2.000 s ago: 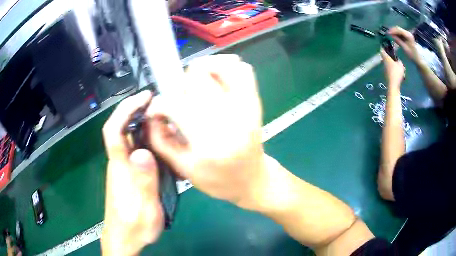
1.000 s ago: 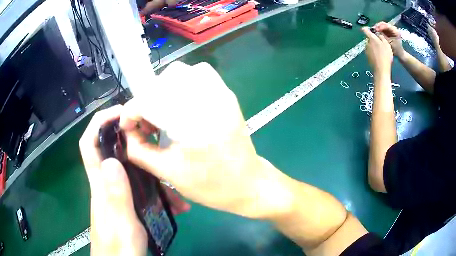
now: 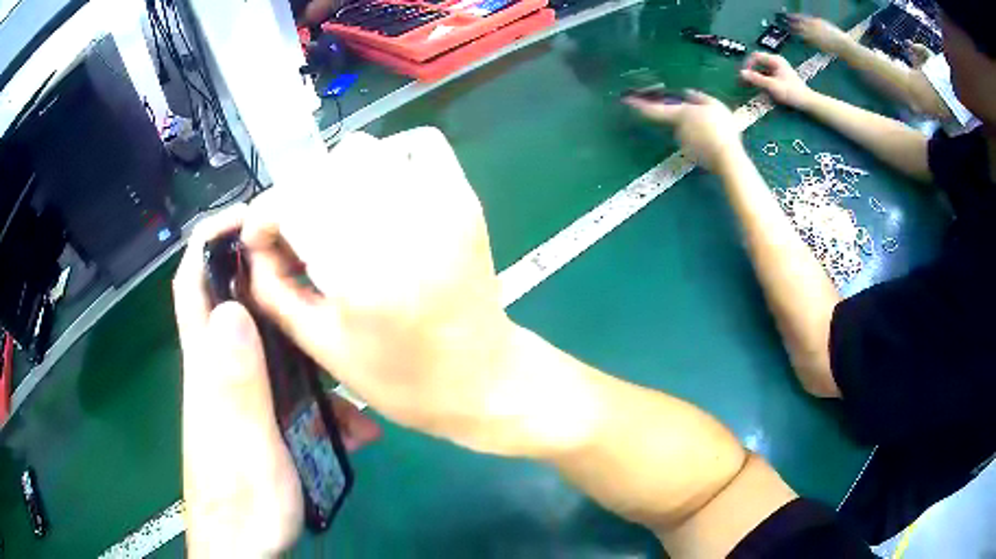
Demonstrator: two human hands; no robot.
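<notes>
A half-assembled handset (image 3: pixel 315 459), a black oblong shell with a silvery patterned block at its lower end, is tilted in front of me. My left hand (image 3: pixel 235 426) grips it from the left side, thumb on the shell and fingers behind it. My right hand (image 3: pixel 382 284) reaches over from the right with bent fingertips at the shell's upper end. The back of the right hand is overexposed and hides much of the shell. I cannot tell whether a small part is between the right fingertips.
A neighbour's arm (image 3: pixel 765 251) reaches over the belt at right with a blurred dark thing in the hand. White rings (image 3: pixel 830 224) lie before that person. Red trays (image 3: pixel 437 49) stand beyond a pale post (image 3: pixel 257 87). Handsets lie on the belt at lower left (image 3: pixel 34 502) and top right (image 3: pixel 715 42).
My hands and the handset appear slightly farther left and up, still in the same grip. The neighbour's arm has swung left over the belt, uncovering more of the white rings.
</notes>
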